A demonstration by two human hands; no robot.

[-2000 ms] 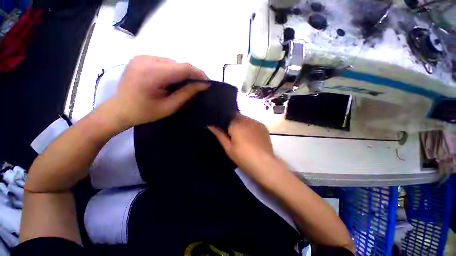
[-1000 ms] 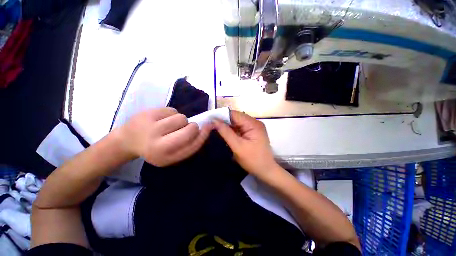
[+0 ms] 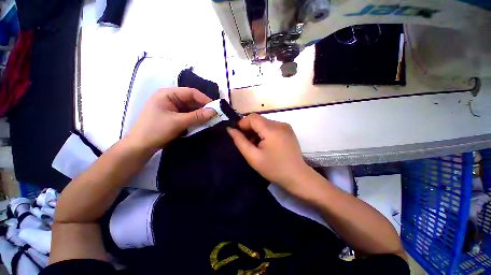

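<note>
My left hand [image 3: 175, 115] pinches a folded white fabric edge [image 3: 207, 121] between thumb and fingers. My right hand [image 3: 266, 142] pinches the black fabric edge [image 3: 230, 111] beside it, close to the left fingertips. The black fabric panel [image 3: 202, 156] hangs from both hands towards my lap. A white fabric panel [image 3: 156, 80] with a dark edge lies on the table behind my left hand. The presser foot area [image 3: 261, 63] of the sewing machine is beyond my hands, and the fabric is not under it.
The machine head [image 3: 344, 16] stands at the upper right. A black pad [image 3: 358, 59] on the bed holds loop-shaped metal and a thin pale stick [image 3: 400, 56]. Blue baskets [image 3: 436, 209] are below the table at right. A black-and-white bundle [image 3: 32, 231] is at lower left, red fabric [image 3: 19, 75] far left.
The view has shifted, so the machine sits higher. The flat black edge first held became a folded white strip pinched by both hands; now its black end shows at my right fingertips.
</note>
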